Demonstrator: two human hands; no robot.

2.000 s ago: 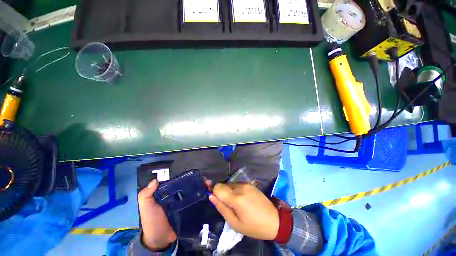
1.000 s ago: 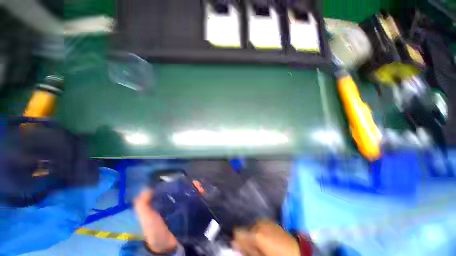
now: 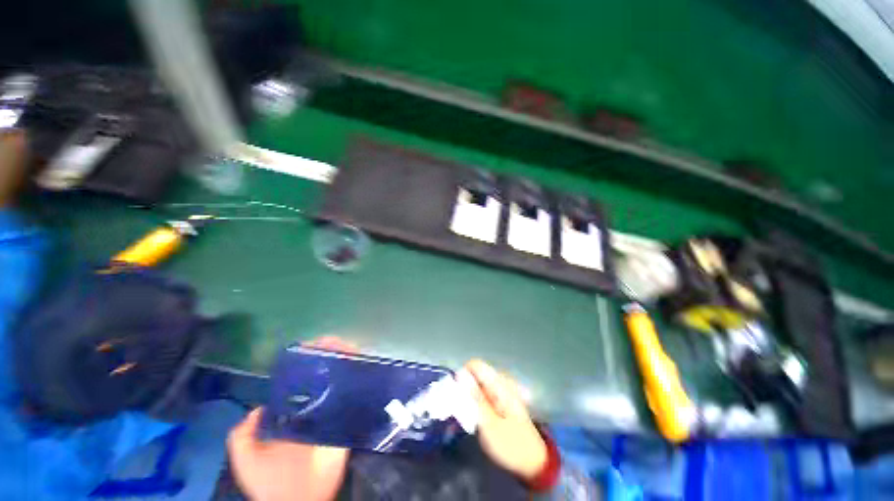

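Note:
A dark blue-black smartphone [image 3: 343, 396] lies roughly level over the bench's front edge, its long side running left to right. My left hand [image 3: 289, 465] holds it from below at its left part, with fingertips showing behind the far edge. My right hand [image 3: 505, 426] is at the phone's right end with a crumpled white cloth [image 3: 446, 401] between the fingers and the phone. A small white strip shows on the phone near the cloth. The picture is blurred, so the right fingertips are unclear.
A black foam tray [image 3: 392, 191] with open phones lies behind. A screw cup [image 3: 340, 247] stands before it. Yellow electric screwdrivers lie right [image 3: 659, 377] and left [image 3: 149, 247]. A tape roll [image 3: 645, 271] is at right, a desk fan [image 3: 108, 342] at left. Another person's sleeve [image 3: 20, 264] shows far left.
The view has swung, showing more of the bench's far side. The phone has risen from the lap and turned level. My right hand has come to its right end with the white cloth.

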